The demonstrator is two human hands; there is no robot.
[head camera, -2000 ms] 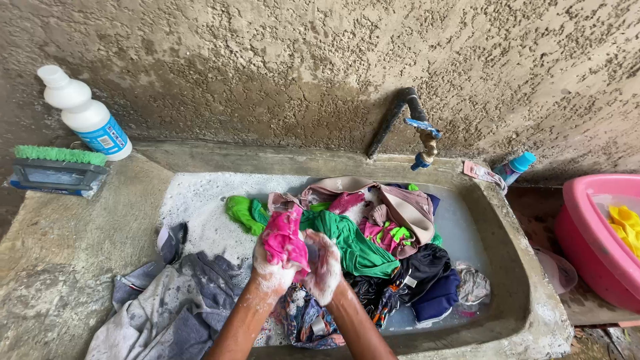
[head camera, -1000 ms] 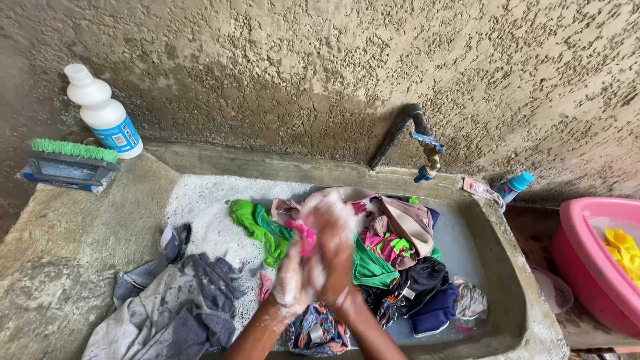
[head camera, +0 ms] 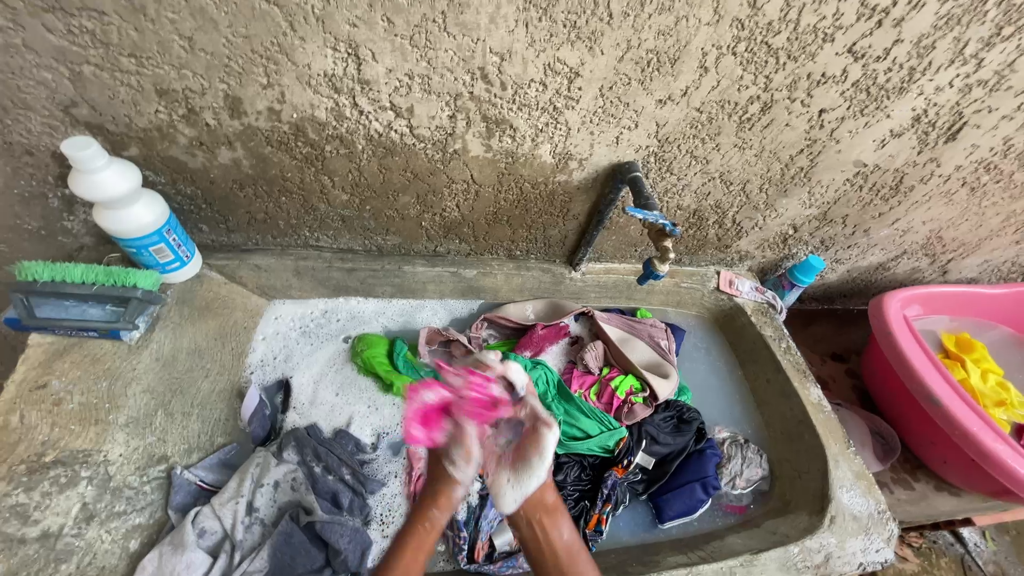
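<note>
Both hands are lathered and close together over the soapy concrete wash basin [head camera: 800, 432]. My left hand [head camera: 458, 448] grips a bright pink cloth [head camera: 452, 400], blurred by motion. Beside it, my right hand [head camera: 524, 448] is cupped with foam on it and lies against the cloth; whether its fingers hold the fabric cannot be told. Beneath and around them lie wet clothes: a green garment [head camera: 572, 412], a beige-pink garment [head camera: 640, 352], black fabric [head camera: 668, 440] and a navy piece [head camera: 688, 484].
Grey clothing [head camera: 280, 496] lies on the left ledge. Behind it are a green-bristled brush [head camera: 84, 296] and a white plastic bottle [head camera: 136, 216]. A tap [head camera: 658, 248] juts from the wall. At right stand a blue-capped bottle [head camera: 792, 280] and a pink tub [head camera: 920, 400] with yellow cloth.
The pink cloth was bunched above the hands, then mostly covered between them; now it spreads out over the left hand. Both hands have shifted against each other.
</note>
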